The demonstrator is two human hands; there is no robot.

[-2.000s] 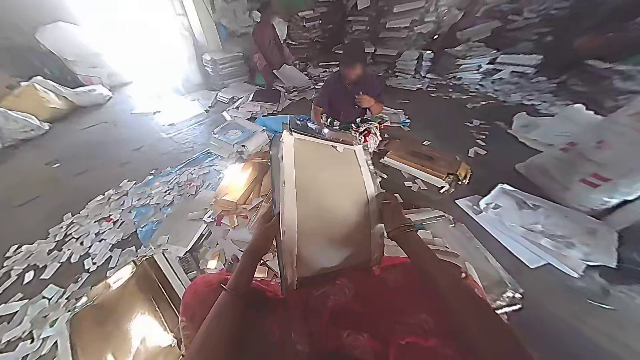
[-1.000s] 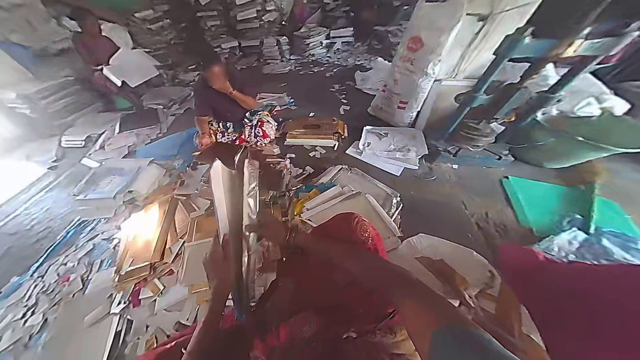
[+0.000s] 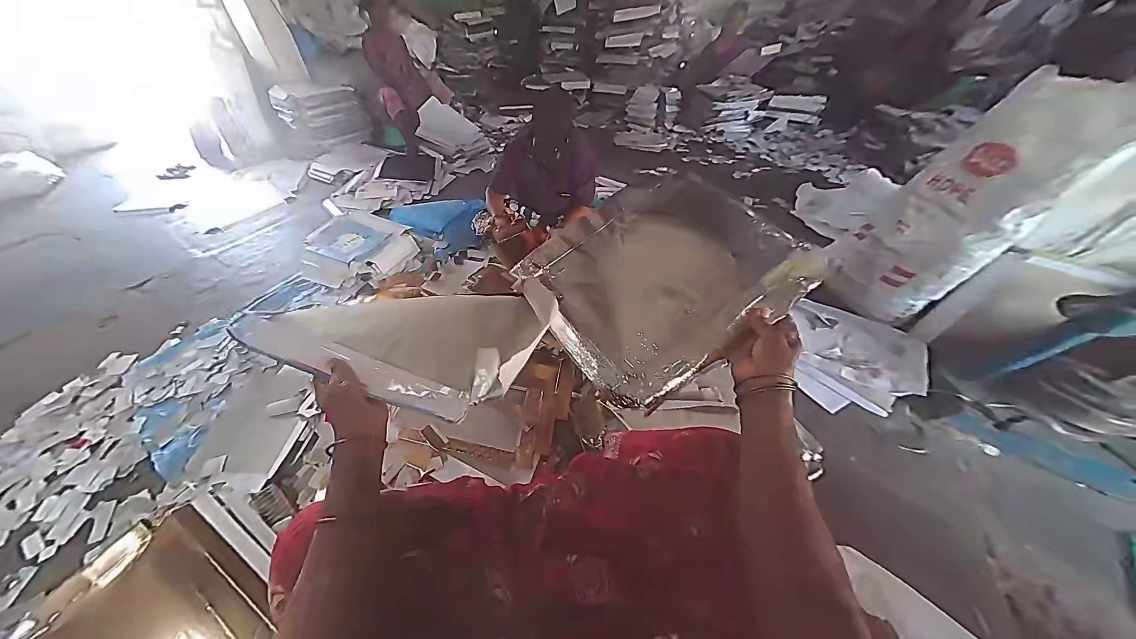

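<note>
My left hand (image 3: 351, 401) grips the lower left edge of a pale cover board (image 3: 399, 342), its fingers mostly behind it. With my right hand (image 3: 765, 348) I hold the right edge of a second board (image 3: 670, 275), which has glossy, crinkled wrapping along its borders. Both boards are raised above my lap and spread apart, like the halves of an opened book cover; they meet or nearly meet near the middle. Whether they are joined there cannot be told. Below them lie brown and white card pieces (image 3: 541, 399).
Paper scraps (image 3: 62, 453) spread across the floor at the left. A brown glossy board (image 3: 160, 586) lies at the lower left. A co-worker (image 3: 546, 169) sits just beyond the boards. A white printed sack (image 3: 958, 204) and paper sheets (image 3: 861, 346) are at the right.
The item held narrow between my hands a second ago is now spread wide as two panels. My hands have moved apart. The view has swung back to the left.
</note>
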